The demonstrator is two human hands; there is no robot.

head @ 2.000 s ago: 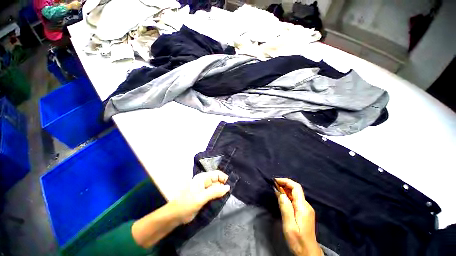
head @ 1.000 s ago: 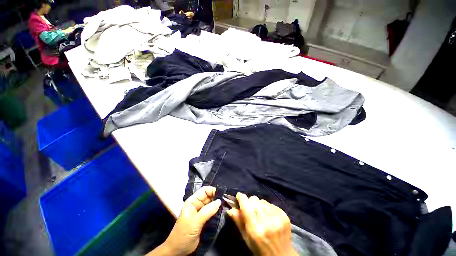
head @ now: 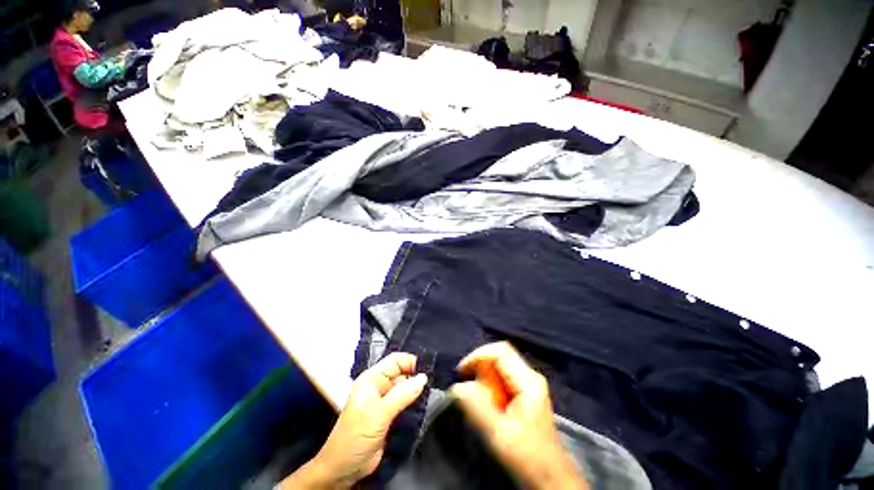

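Observation:
A dark navy shirt [head: 575,325] lies nearest me on the white table [head: 287,278], with pale dots along its far right edge and some grey wrong side showing near my hands. My left hand [head: 376,412] pinches a narrow navy edge of the shirt between thumb and fingers. My right hand [head: 503,397] is just right of it, blurred, with curled fingers. Something orange-red shows inside the right fist, likely the handles of thread snips; the blades cannot be made out.
A twisted grey and navy garment [head: 441,182] lies farther up the table. Pale garments [head: 230,77] are heaped at the far end. Blue crates [head: 192,383] stand on the floor to the left. A person in a pink top [head: 77,67] is at the far left.
My right hand has come left from over the shirt to beside my left hand, and has since drawn slightly up. My left hand keeps its pinch. The view has tilted up.

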